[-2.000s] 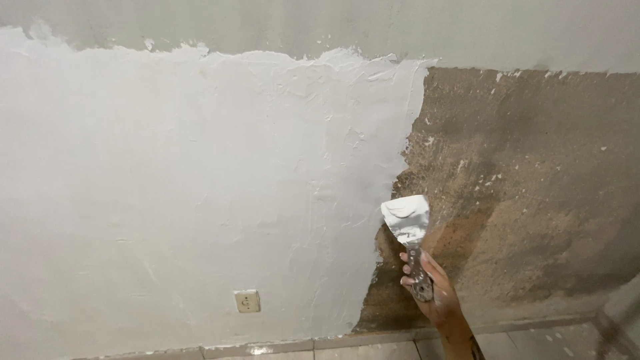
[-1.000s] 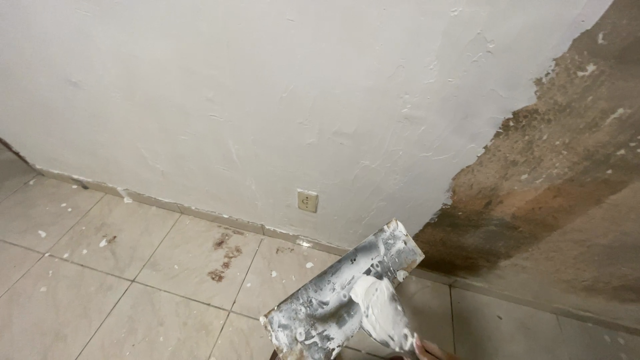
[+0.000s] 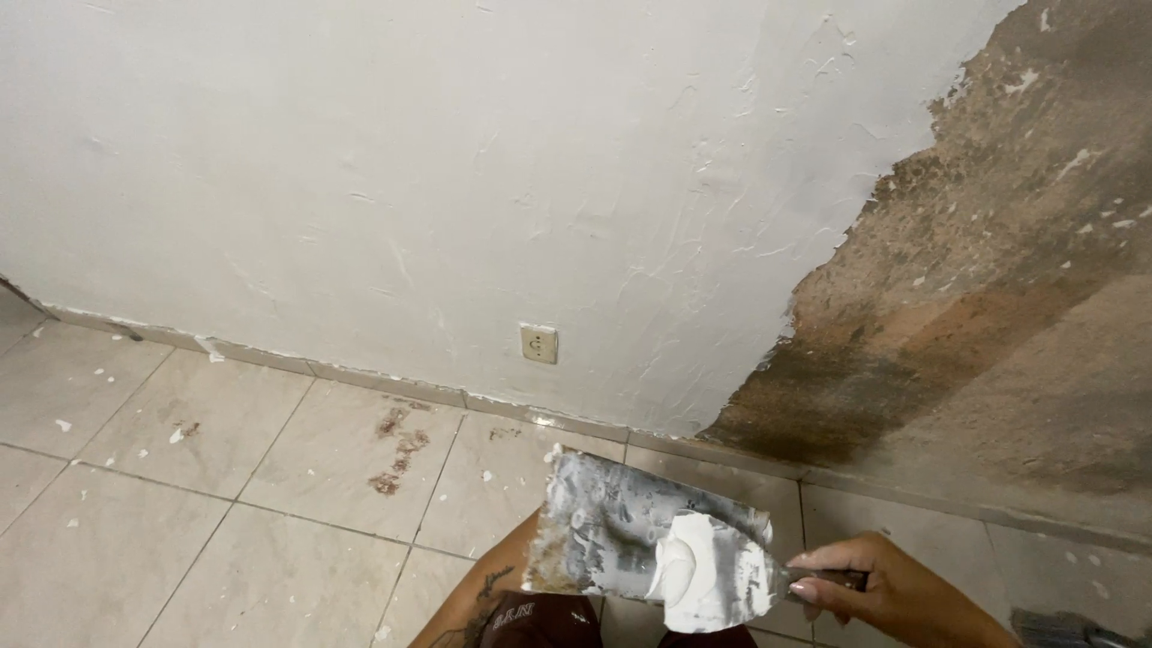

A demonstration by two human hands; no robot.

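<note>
My right hand point(image 3: 846, 580) grips the dark handle of a putty knife point(image 3: 720, 576), whose blade carries a thick dab of white putty. That blade lies over the right part of a wide, putty-smeared metal trowel point(image 3: 621, 522), low in the view. My left forearm, tattooed, reaches up behind the trowel; the left hand itself is hidden by it. Beyond them rises the wall, coated with white putty point(image 3: 450, 207) at left and centre. At right, a bare brown stained patch point(image 3: 954, 333) meets the white coat along a ragged edge.
A cream wall socket point(image 3: 539, 344) sits low in the white wall. A tile skirting point(image 3: 387, 382) runs along its foot. The tiled floor point(image 3: 135, 531) bears putty flecks and reddish-brown stains. A dark, smeared object point(image 3: 1066, 628) shows at the bottom right corner.
The view has swung down and left since the first frame, where the putty knife was up against the wall. From the middle frame to now, the trowel has turned and the knife lies more level over it.
</note>
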